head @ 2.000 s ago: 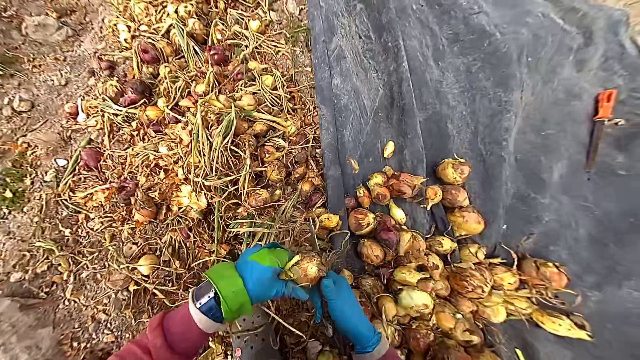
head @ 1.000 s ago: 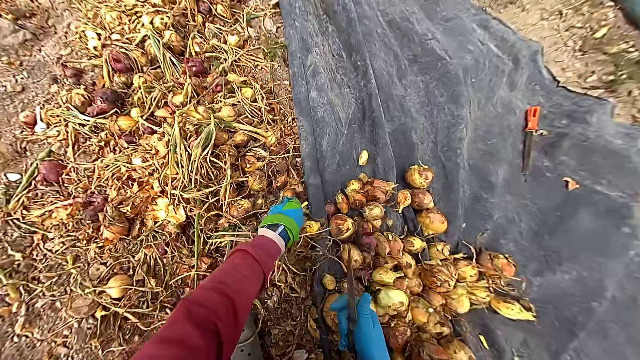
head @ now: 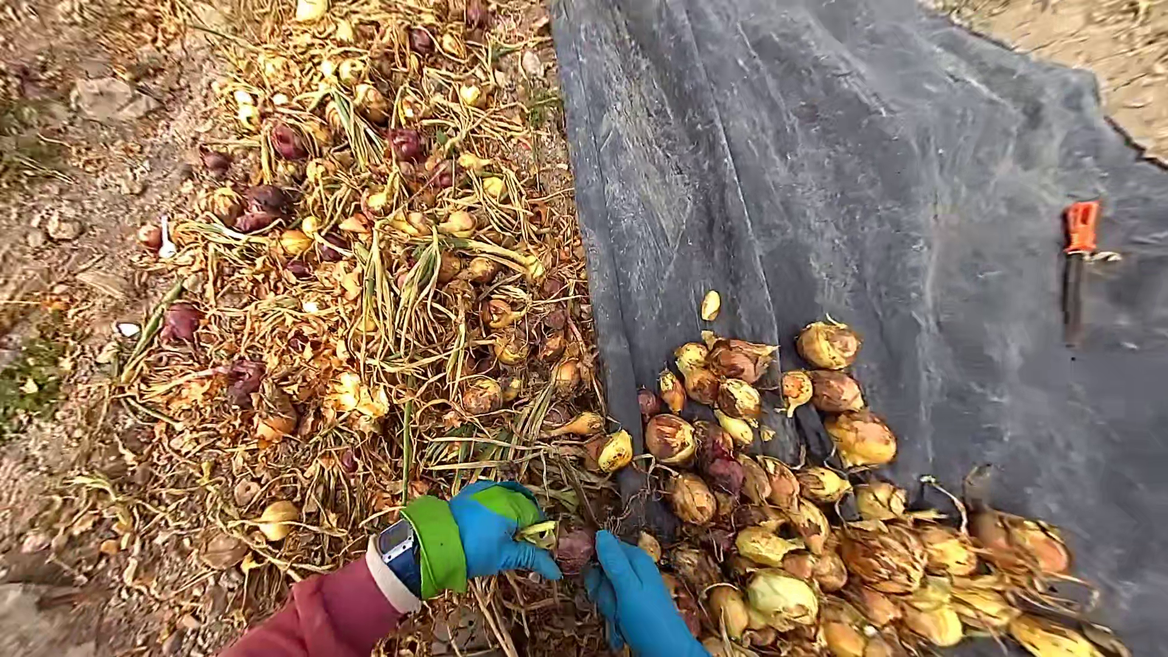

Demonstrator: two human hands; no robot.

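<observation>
At the lower middle, my left hand point(head: 502, 529), in a blue and green glove, holds a small red onion point(head: 576, 549) by its top. My right hand point(head: 634, 593), in a blue glove, is at the onion's right side. A dark blade seems to stand just above the onion; its handle is hidden in my right hand. Beside my right hand lies a pile of yellow onions point(head: 782, 598) with a few red ones, on a dark fabric sheet point(head: 849, 201).
A knife with an orange handle point(head: 1081, 228) lies on the sheet at the right. Unsorted onions with dried tops point(head: 420, 301) cover the ground at the left. Bare soil and stones point(head: 109, 96) border them.
My left hand, reaching out to the onions on the ground a second ago, has come back beside my right hand with a red onion. The yellow onion held two seconds ago is out of my hands.
</observation>
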